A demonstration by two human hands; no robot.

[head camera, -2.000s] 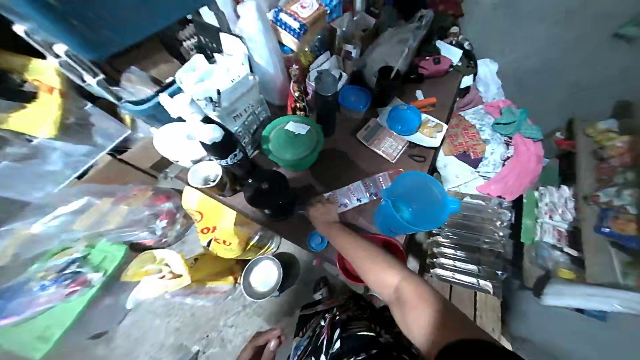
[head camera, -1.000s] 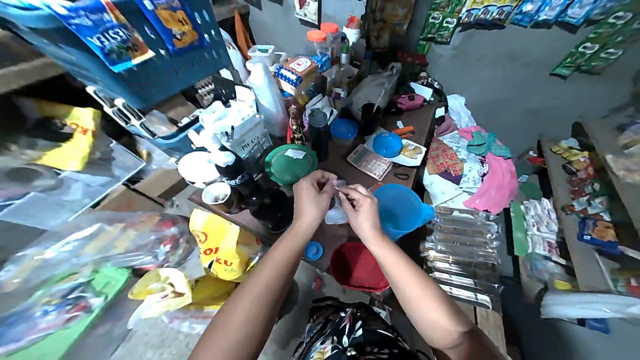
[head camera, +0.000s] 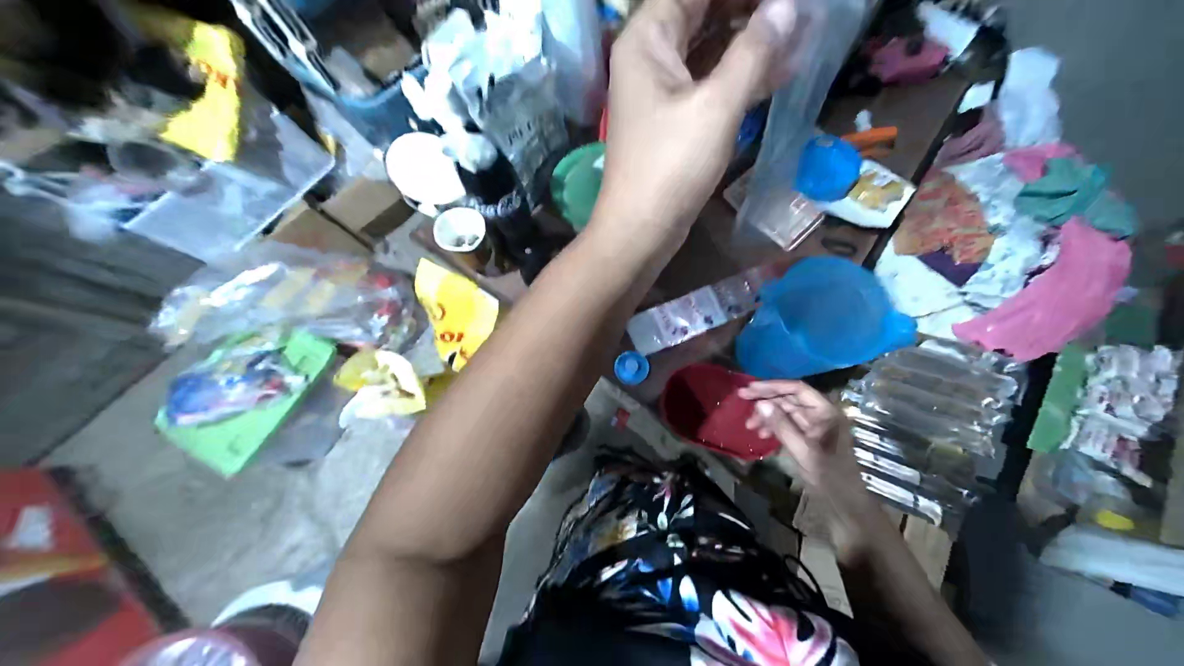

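High at the top, my left hand (head camera: 703, 79) is raised, its fingers closed on a long clear plastic bag (head camera: 786, 139) that hangs down beside it. My right hand (head camera: 800, 421) is at the right rim of a red plastic bowl (head camera: 708, 407), fingers spread, with nothing seen in it. A blue plastic pitcher (head camera: 823, 319) stands just above that hand. To the pitcher's left lie a printed plastic strip (head camera: 694, 316) and a round blue lid (head camera: 632, 368). Filled clear plastic packs (head camera: 934, 407) lie to the right of my right hand.
A dark bottle (head camera: 495, 190), a white cup (head camera: 460, 229) and a green lid or bowl (head camera: 578, 185) stand left of my raised forearm. Cloth pieces (head camera: 1054, 287) lie at the right. A yellow bag (head camera: 455, 314) and a green item (head camera: 250, 416) are at the lower left.
My hands were together above the table one second ago. They have parted: the left has gone up with the plastic bag, the right has come down to the red bowl.
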